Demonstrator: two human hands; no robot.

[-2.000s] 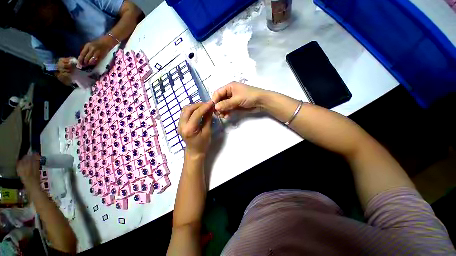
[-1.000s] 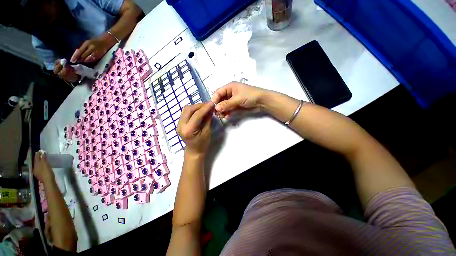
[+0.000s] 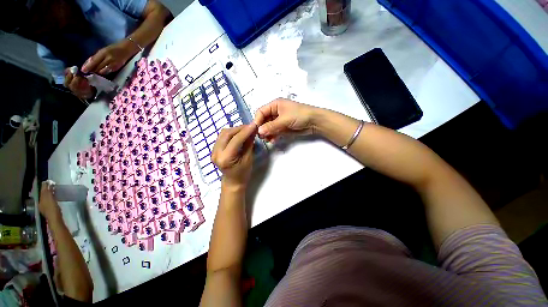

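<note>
My left hand (image 3: pixel 234 153) and my right hand (image 3: pixel 282 120) meet fingertip to fingertip over the right edge of the parts tray. A tiny part is pinched between them; the fingers hide nearly all of it, so its shape cannot be told. The parts tray (image 3: pixel 207 135) lies left of my hands, a pale rectangle with a grid of dark lines and small white pieces in rows, darker at the far end. Many pink housings (image 3: pixel 144 156) with dark round spots are massed left of the tray.
A smartphone (image 3: pixel 383 89) lies right of my hands. One blue bin (image 3: pixel 249 21) stands beyond the tray, another (image 3: pixel 474 54) at the right. A glass container (image 3: pixel 334 17) stands between them. Small black frames (image 3: pixel 146 264) lie near the left edge. Two coworkers' hands (image 3: pixel 102 63) (image 3: pixel 49 201) work across the table.
My hands stay together in nearly the same place, with only slight finger movement. The coworkers' hands at the upper left and far left have shifted.
</note>
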